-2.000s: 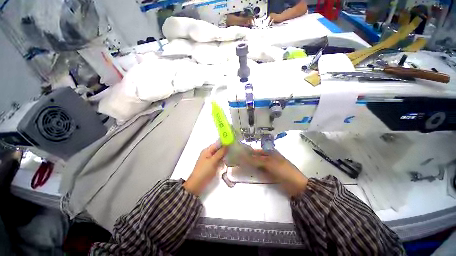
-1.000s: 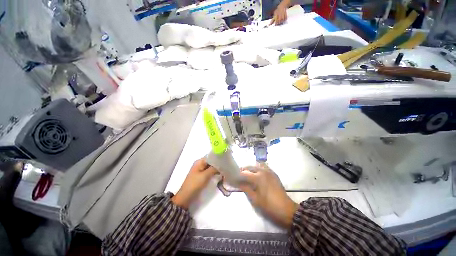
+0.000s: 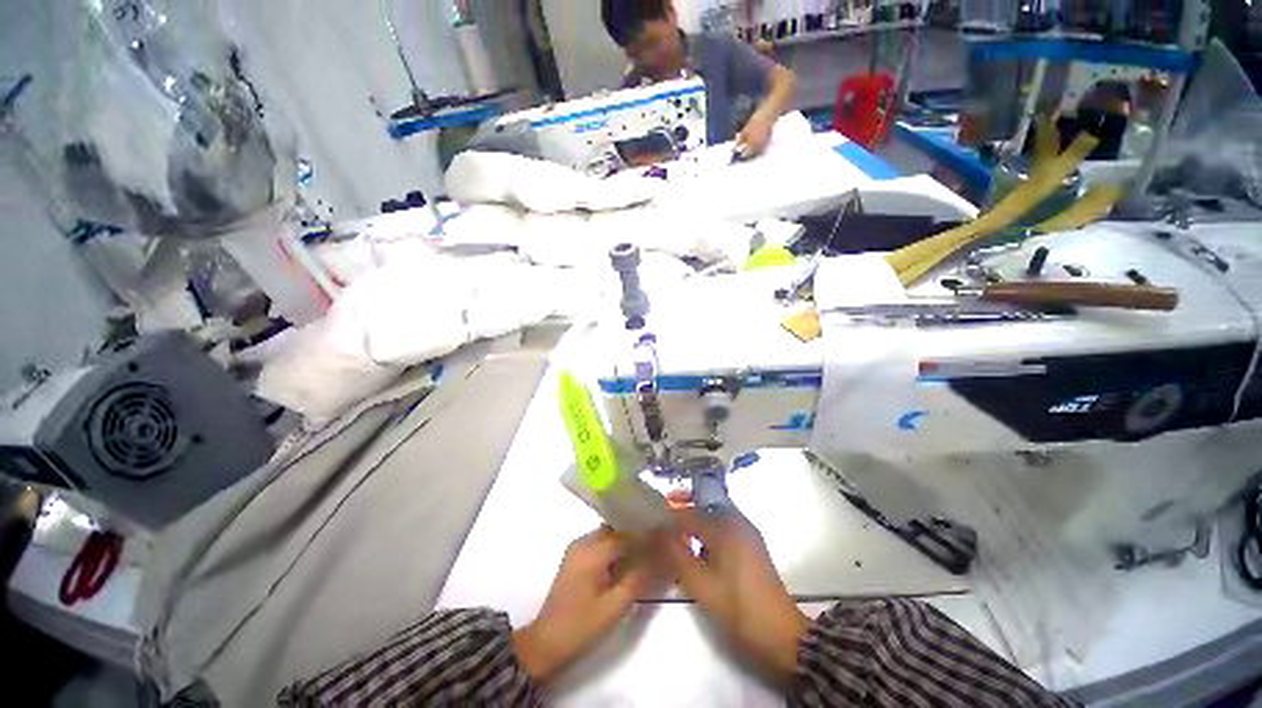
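Note:
A small light-grey fabric piece (image 3: 619,504) is held between both hands in front of the needle area, partly behind the lime-green tag-like attachment (image 3: 587,432). My left hand (image 3: 587,598) grips its near edge with bent fingers. My right hand (image 3: 736,570) holds it from the right, fingers close to the left ones and just below the presser foot area (image 3: 681,477). The fingertips are blurred, and the hands hide part of the piece. The white sewing machine head (image 3: 754,410) stands right behind the hands.
Large grey cloth (image 3: 346,533) lies left, with white padded bundles (image 3: 457,311) behind it. Black thread snips (image 3: 913,533) lie right of the needle. Red-handled scissors (image 3: 92,567) lie far left by a grey box (image 3: 152,422). A wooden-handled tool (image 3: 1080,295) lies on the machine top. A person works behind.
The view has tilted up, so the person behind shows more. The hands have come closer together around the fabric piece, and the curved item near my left fingers is out of sight.

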